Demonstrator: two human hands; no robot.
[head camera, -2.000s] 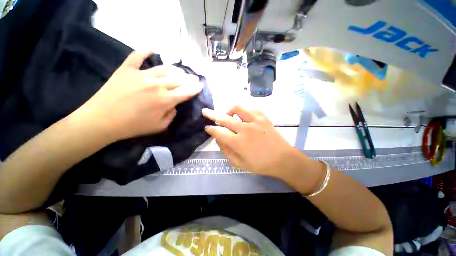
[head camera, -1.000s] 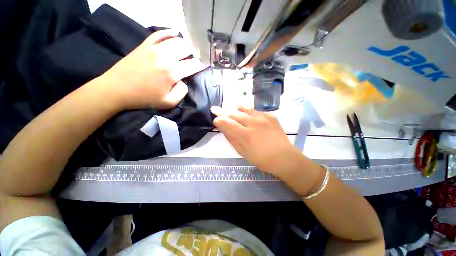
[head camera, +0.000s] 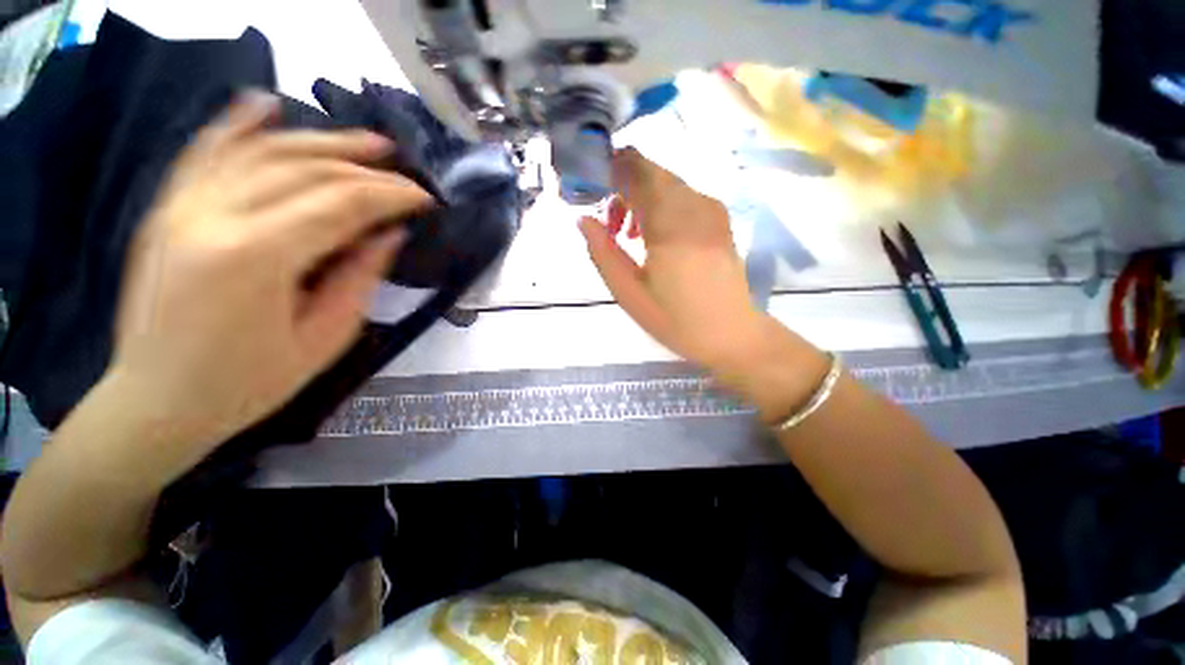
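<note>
The black garment (head camera: 91, 195) lies over the left of the table, and its gathered edge reaches the presser foot area (head camera: 520, 163) under the machine head. My left hand (head camera: 260, 247) is blurred and raised over the garment, with fingers bent; whether it pinches any cloth cannot be told. My right hand (head camera: 669, 253) is right of the garment, beside the dark cylindrical attachment (head camera: 581, 143), with thumb apart and fingertips partly hidden near the attachment. No cloth shows in it.
Green thread snips (head camera: 928, 296) lie right of my right hand. Red and yellow scissors handles (head camera: 1145, 320) are at the far right edge. A yellow translucent bundle (head camera: 897, 137) lies behind. Pale strips (head camera: 777, 240) lie near my right hand. A ruler (head camera: 520, 405) runs along the front edge.
My left hand has moved left, off the cloth near the foot. My right hand has moved up to the attachment. The garment has shifted and its pale label no longer shows. The camera view has shifted.
</note>
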